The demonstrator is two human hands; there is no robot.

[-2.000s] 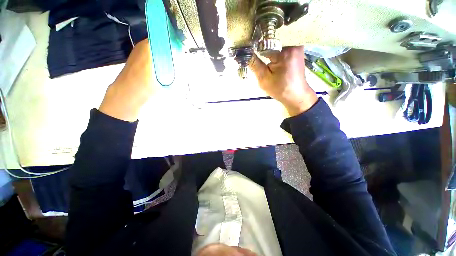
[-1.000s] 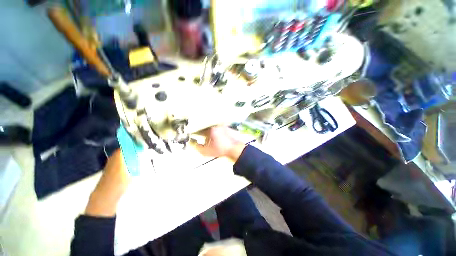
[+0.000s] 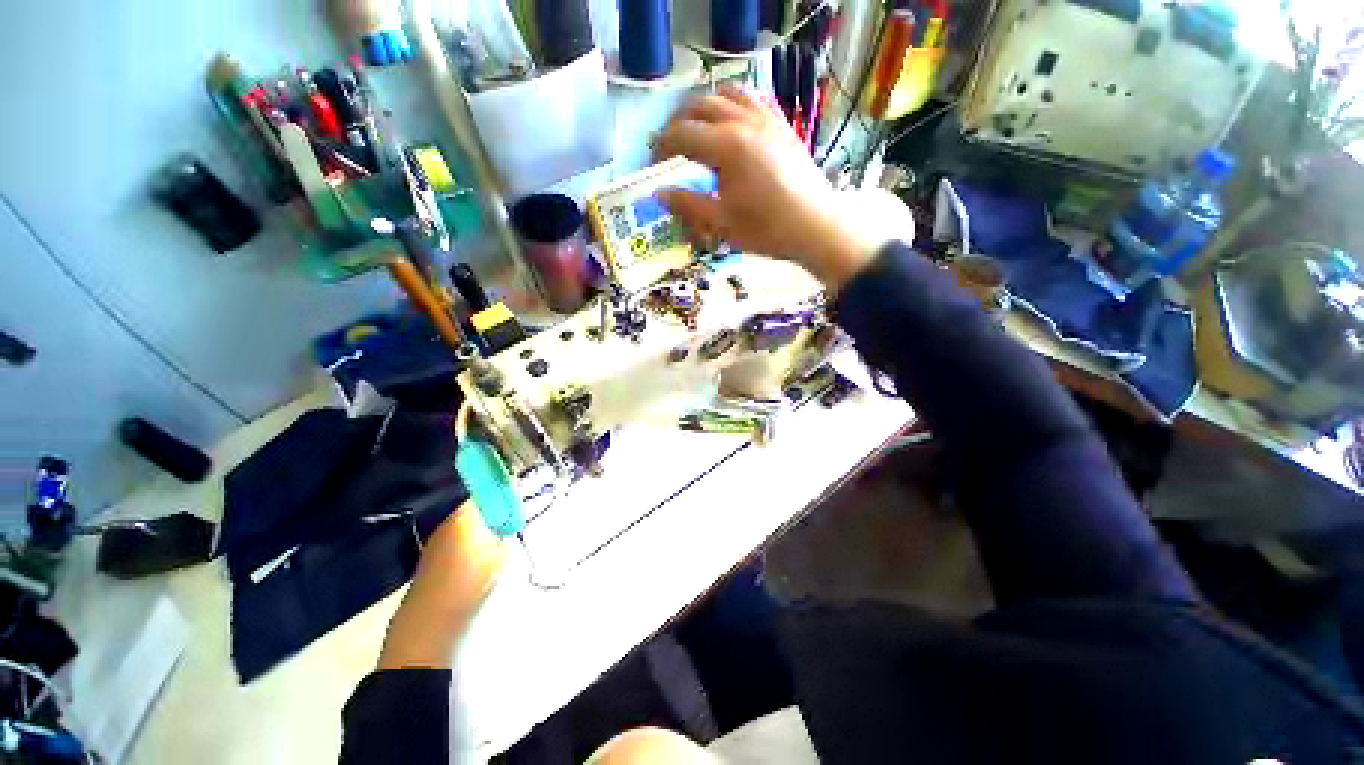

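Note:
The cream sewing machine (image 3: 628, 359) stands across the pale table. The turquoise guard (image 3: 488, 487) hangs at its needle end. My left hand (image 3: 476, 541) lies low beside the needle area; its fingers are hidden behind the guard, so its grip cannot be told. My right hand (image 3: 748, 177) is raised above the machine, in front of the thread cones and beside the control panel (image 3: 639, 224). Its fingers are spread and curved, and no held thing shows. Green-handled snips (image 3: 727, 425) lie beside the machine base.
Navy fabric pieces (image 3: 322, 508) lie left of the machine. Dark blue thread cones (image 3: 645, 38) stand at the back. A tool rack (image 3: 329, 165) is on the wall. A dark cup (image 3: 551, 247) stands behind the machine. A water bottle (image 3: 1174, 217) stands at the right.
My right hand has left the needle area and risen over the machine towards the back. My left hand stays by the needle. The view has tilted up to the shelf and wall.

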